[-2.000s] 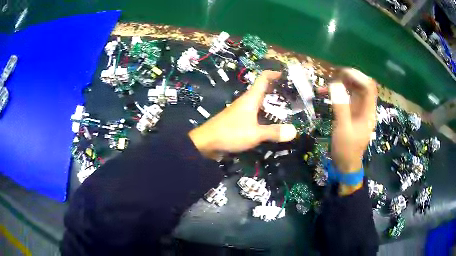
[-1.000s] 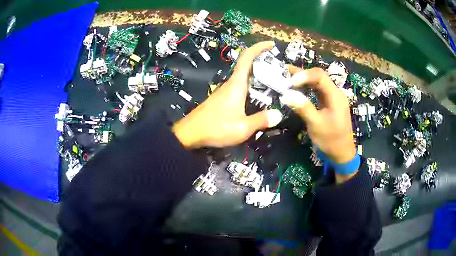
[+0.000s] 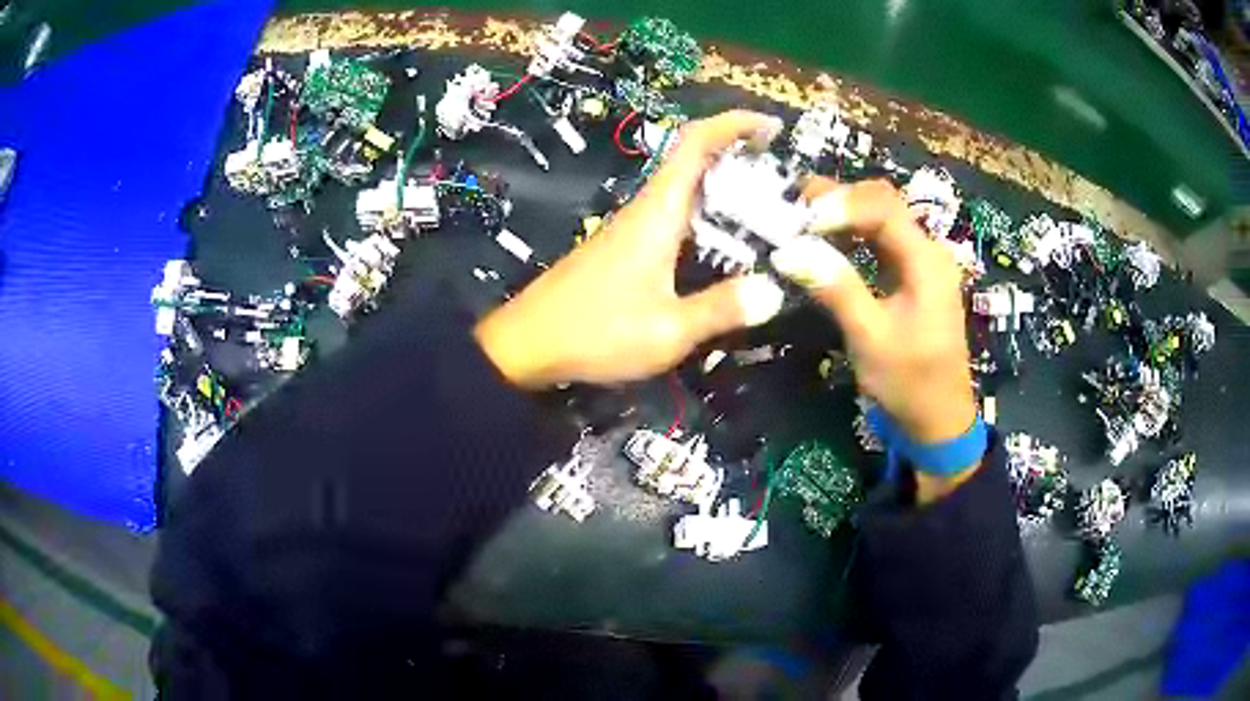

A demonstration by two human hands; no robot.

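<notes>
A chunky white plastic part (image 3: 751, 203) is held between both hands above the bench mat. It is blurred, with a toothed lower edge. My left hand (image 3: 624, 295) comes from the lower left, its fingers at the part's upper left and its thumb below it. My right hand (image 3: 898, 295), with a blue wrist strap, pinches the part's right side between thumb and forefinger. The fingers hide parts of it, and I cannot tell whether it is one piece or two.
Several wired board assemblies lie around the hands, some with white blocks (image 3: 672, 466) and green boards (image 3: 818, 486). A blue sheet (image 3: 96, 274) is at the left. A worn rail (image 3: 823, 96) and a green belt (image 3: 960, 62) run behind.
My right hand has come left from apart to meet the white part at my left hand. Since the second frame, the held part appears turned slightly. The view has shifted a little.
</notes>
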